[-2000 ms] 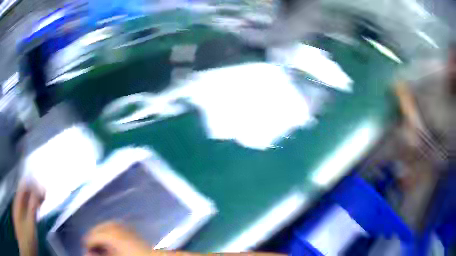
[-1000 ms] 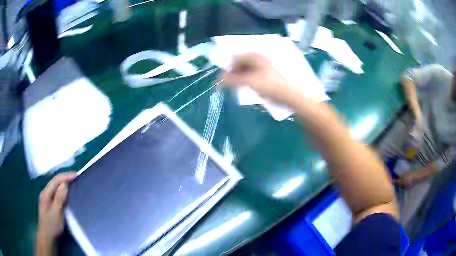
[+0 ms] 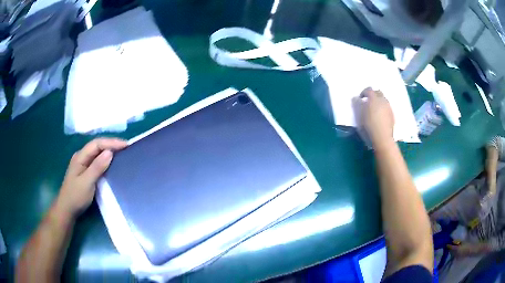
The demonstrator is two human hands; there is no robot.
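Observation:
A dark grey-blue tablet back cover (image 3: 205,171) lies on white foam sheets (image 3: 124,237), its small dark camera spot at the top corner. My left hand (image 3: 91,168) grips the cover's left corner, thumb on top, fingers partly hidden. My right hand (image 3: 376,113) is at the white sheets (image 3: 354,72) on the right, fingers bent over them. Whether it pinches a sheet cannot be told. Some clear film shows at the left edge of those sheets.
A pile of white sleeves (image 3: 122,77) lies at the upper left, grey-white bundles (image 3: 44,50) beyond it. A white strap loop (image 3: 243,52) is at the back. A small labelled bottle (image 3: 429,117) stands by the post (image 3: 437,41). A blue tote (image 3: 346,268) and another person's arm (image 3: 490,166) are at the right.
The view has shifted. My right hand has moved from near the strap onto the white sheets. The clear streaky strip over the cover's right side is gone. My left hand still holds the left corner.

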